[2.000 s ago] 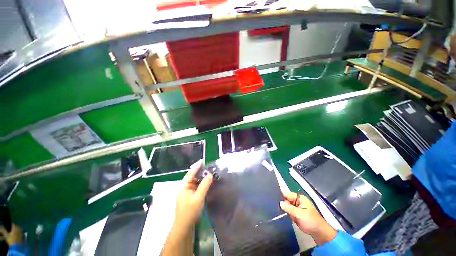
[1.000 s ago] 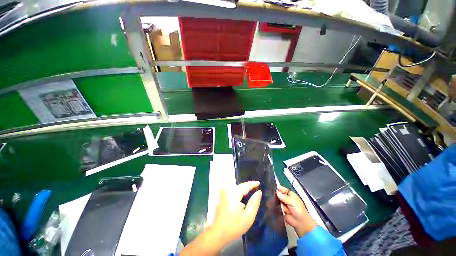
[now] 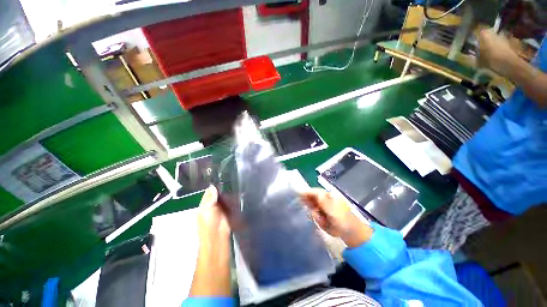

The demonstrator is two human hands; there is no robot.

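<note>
A dark glossy panel point(image 3: 270, 210) with clear, shiny film at its top is held up in front of me, blurred and full of glare. My left hand point(image 3: 214, 219) grips its left edge. My right hand point(image 3: 336, 217) holds its right edge, fingers partly behind or at the edge. A white backing sheet point(image 3: 264, 295) lies under the panel's lower end. A printed panel point(image 3: 372, 189) with a camera corner lies on white sheets to the right.
Dark panels lie at the back point(image 3: 298, 139) and lower left point(image 3: 124, 277). A panel stack point(image 3: 459, 114) and white cards point(image 3: 420, 153) are at right, beside a coworker in a blue smock point(image 3: 504, 156). A metal frame point(image 3: 111, 90) crosses behind; a red tray point(image 3: 261, 73) is beyond it.
My left hand has moved from over the panel's face to its left edge. The panel now faces me more broadly, with film showing at its top. The view has tilted, and the coworker's raised arm shows.
</note>
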